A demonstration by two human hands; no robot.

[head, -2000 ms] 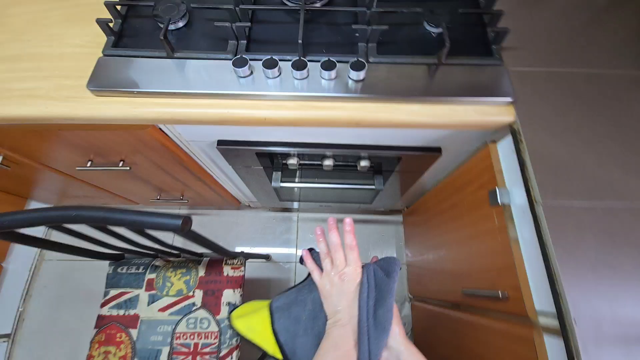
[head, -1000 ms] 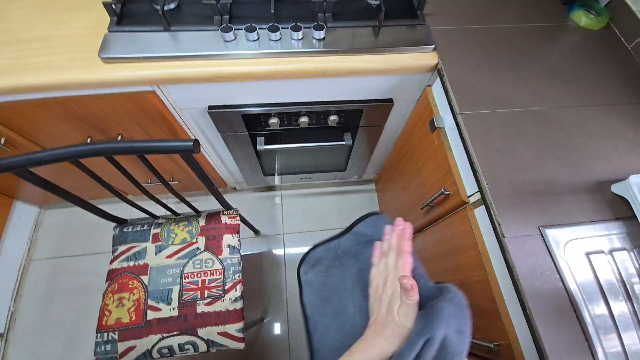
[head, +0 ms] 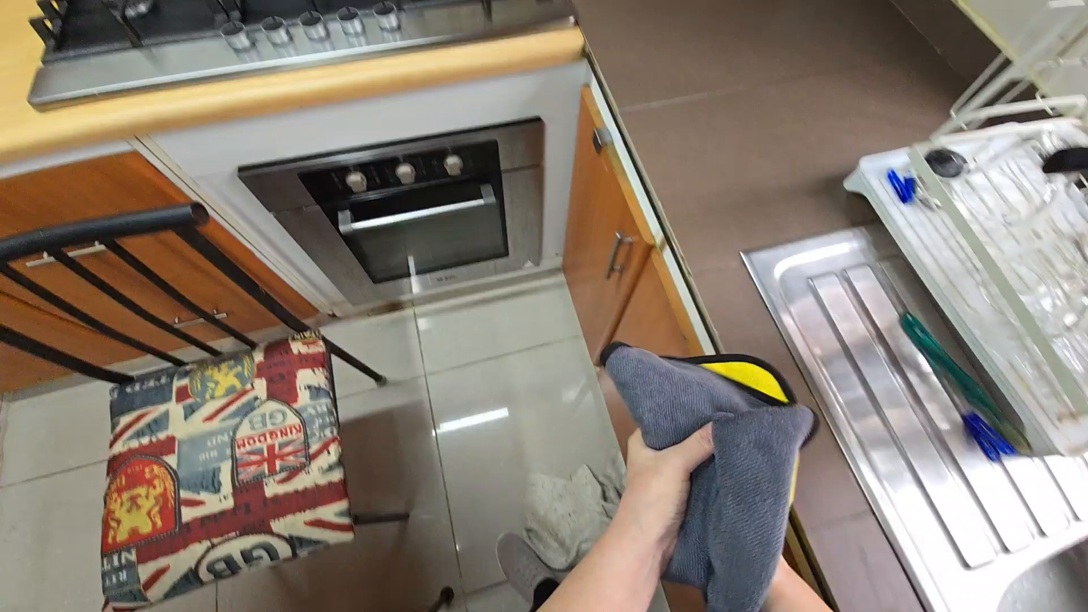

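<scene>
A gray microfiber cloth (head: 739,493) with a yellow underside and black edging is bunched up at the lower right of the head view. My left hand (head: 667,476) grips it from the left, with the thumb over a fold. Of my right arm only the forearm shows, below the cloth; the cloth hides the hand itself. Both are in front of the wooden cabinet doors, beside the edge of the brown tiled counter (head: 722,212).
A metal chair with a patterned seat (head: 221,459) stands left. Ahead are a built-in oven (head: 425,221) and gas hob (head: 314,42). Right are a steel drainboard (head: 850,297), a green-handled brush (head: 943,365) and a dish rack (head: 918,221). A pale rag (head: 565,514) lies by a shoe (head: 520,565).
The cloth hung spread out with my open hand against it a second ago; now it is bunched, with my left hand closed on it. The view has swung right toward the sink.
</scene>
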